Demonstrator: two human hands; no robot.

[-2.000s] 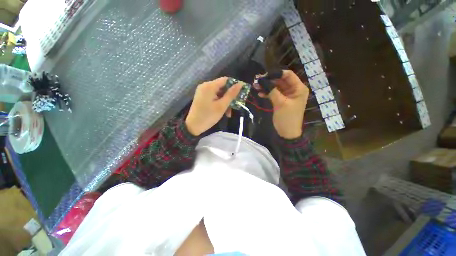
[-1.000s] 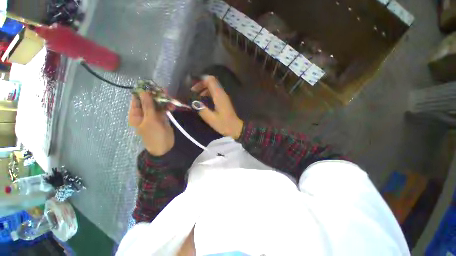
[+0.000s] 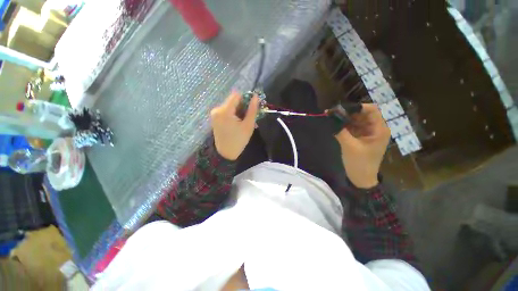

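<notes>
My left hand (image 3: 234,125) pinches a small green circuit board (image 3: 255,103) just past the bench's front edge. A black connector lead (image 3: 260,65) with a small white tip sticks up from the board. A thick white cable (image 3: 291,139) hangs from it towards my lap. Thin red and white wires (image 3: 295,113) run taut to my right hand (image 3: 364,139), which grips a small black part (image 3: 341,113); its exact shape is unclear. The red glue bottle (image 3: 197,21) lies on the bubble wrap mat (image 3: 164,85), cut off by the top edge.
A large brown carton (image 3: 448,165) with white strips (image 3: 377,85) along its rims stands at the right. Black-and-white connector leads (image 3: 91,128) and a tape roll (image 3: 66,163) lie at the bench's left end, near a clear plastic bottle (image 3: 27,161).
The view has turned back towards the carton. The hands are farther apart, with the wires now stretched between them. My right hand now grips the black part, which was not clearly visible a second ago.
</notes>
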